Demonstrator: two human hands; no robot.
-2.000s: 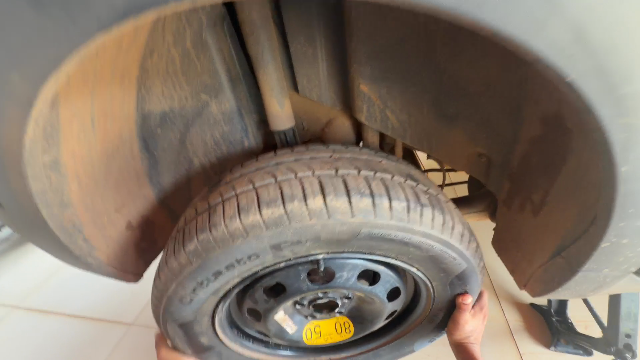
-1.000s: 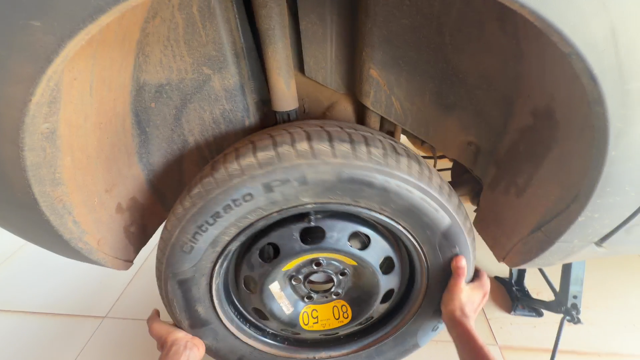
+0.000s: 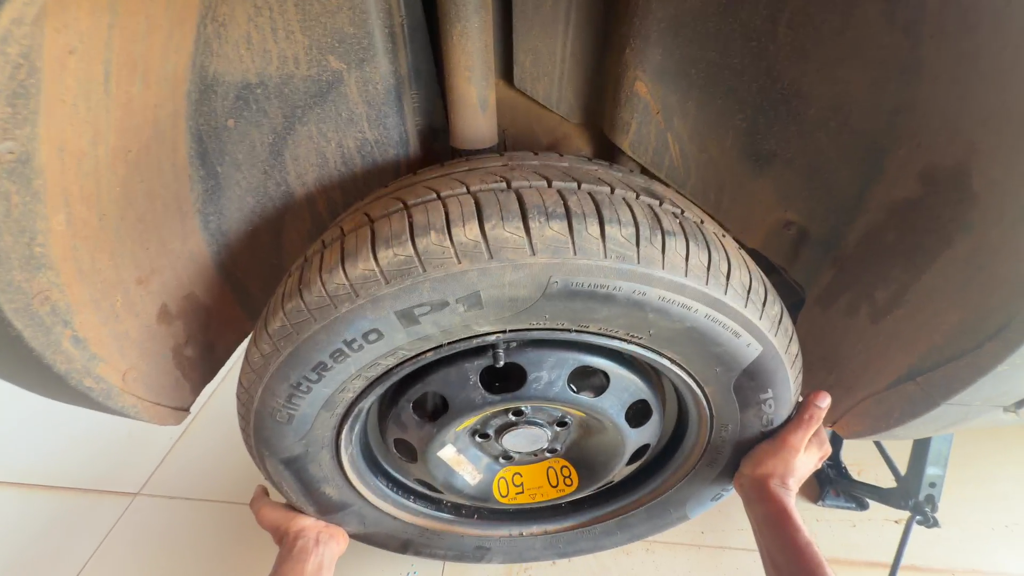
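A spare wheel, a tire (image 3: 320,472) on a black steel rim (image 3: 528,400), stands in the car's wheel well, its outer face toward me and tilted upward. A yellow sticker (image 3: 534,481) sits upside down below the center hole. My left hand (image 3: 300,534) grips the tire at its lower left edge, fingers partly hidden beneath it. My right hand (image 3: 786,452) holds the tire's lower right edge, thumb pointing up along the sidewall. Bolt holes surround the center; no hub shows clearly behind them. The tread's top lies just under the strut (image 3: 470,76).
The dusty wheel-well liner (image 3: 312,104) arches around the tire, with its right part (image 3: 864,184) close beside the tread. A scissor jack (image 3: 904,480) with a rod stands at the right. Light floor tiles (image 3: 176,532) lie below.
Both hands keep hold of the wheel. It has turned slightly between them, and its face has tilted. The view has moved closer to the wheel well.
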